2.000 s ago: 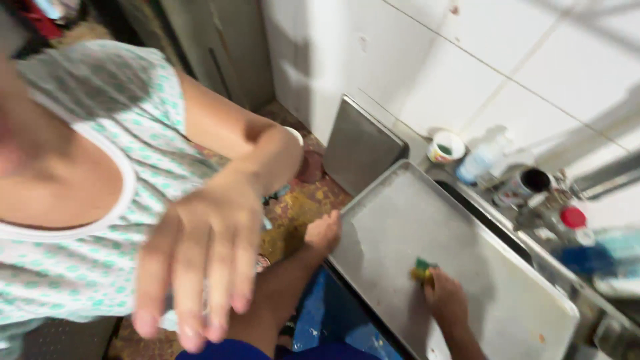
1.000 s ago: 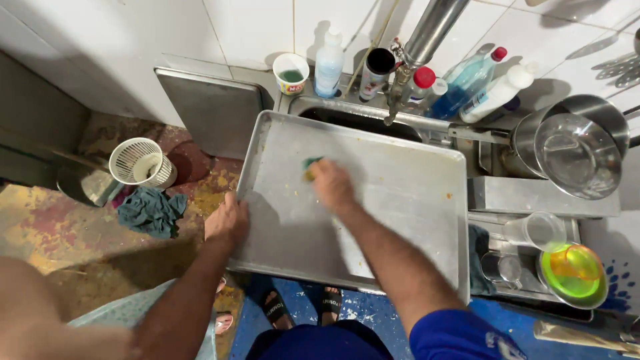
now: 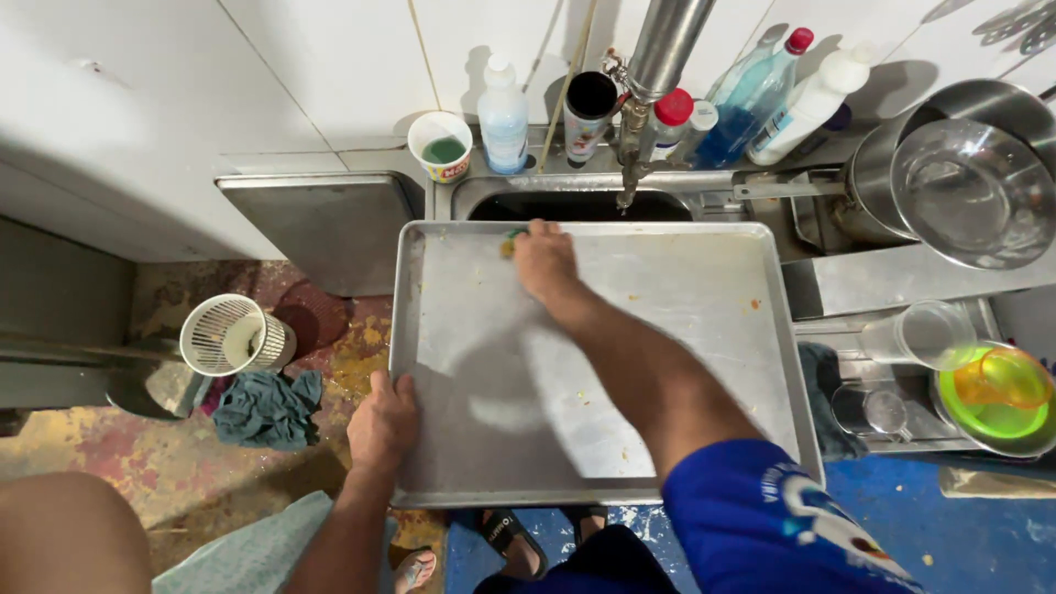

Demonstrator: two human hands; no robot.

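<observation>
A large metal baking tray (image 3: 511,429) lies over the sink, with small food bits on its surface. My left hand (image 3: 384,421) grips the tray's left rim, thumb and fingers at the edge. Near the tray's far edge, my right hand (image 3: 546,260) presses a green and yellow sponge (image 3: 510,243) against the metal; the fingers partly cover it. Behind the tray, the dark basin (image 3: 577,206) shows under a metal tap (image 3: 631,157).
A white tub (image 3: 441,147), bottles (image 3: 503,115) and a dark cup (image 3: 589,115) line the wall. Another tray (image 3: 330,223) leans at left. Pots (image 3: 883,173) and bowls (image 3: 998,404) stand right. A basket (image 3: 235,334) and cloth (image 3: 268,411) are on the floor. Another person's arm (image 3: 70,536) shows lower left.
The view has swung a lot since two seconds ago, when another person's hand was in front at left. Over the last second, my right hand has moved the sponge toward the tray's far edge.
</observation>
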